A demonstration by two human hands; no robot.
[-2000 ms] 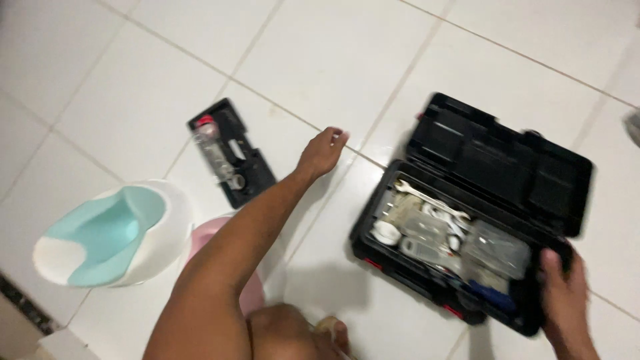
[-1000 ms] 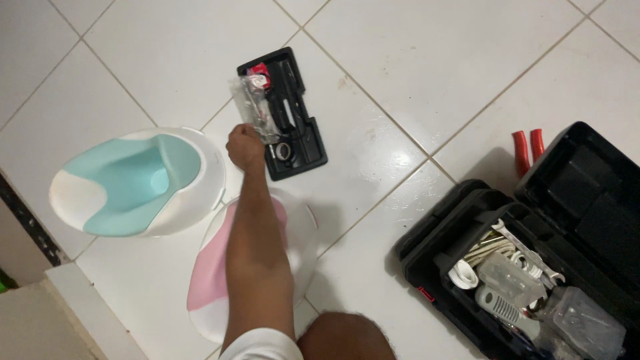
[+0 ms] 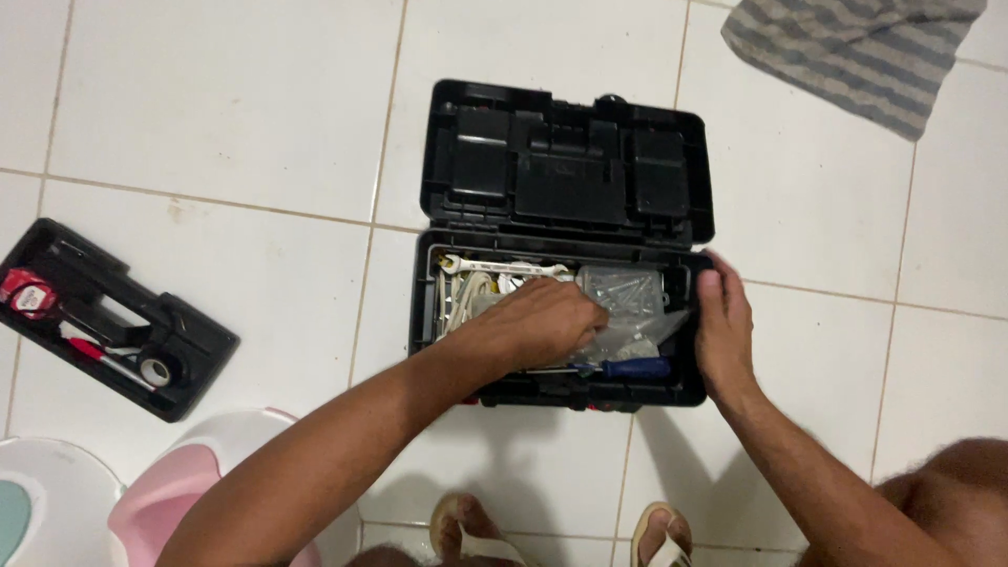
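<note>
My left hand [image 3: 551,319] reaches into the open black plastic toolbox [image 3: 567,236], its fingers closed on a clear plastic bag [image 3: 630,335]. My right hand [image 3: 723,331] holds the toolbox's right wall, thumb on the rim. Inside the box, a double open-end wrench [image 3: 504,268] lies along the back over coiled white cable [image 3: 466,303]. A clear case of screws [image 3: 626,291] sits at the right, behind the bag. In front lies a screwdriver with a blue handle [image 3: 638,368]. My left hand and forearm hide part of the contents.
At the left lies the black tray [image 3: 201,339] with a red-handled tool [image 3: 87,349], a roll of tape [image 3: 155,370] and a red packet [image 3: 30,295]. Pink-and-white [image 3: 169,480] and teal-and-white [image 3: 59,488] potties stand nearer me. A striped cloth [image 3: 858,55] lies at the upper right.
My left hand has moved from beside the tray into the toolbox and now grips a clear bag. A clear bag lay on the tray one second ago. The view has shifted to the right.
</note>
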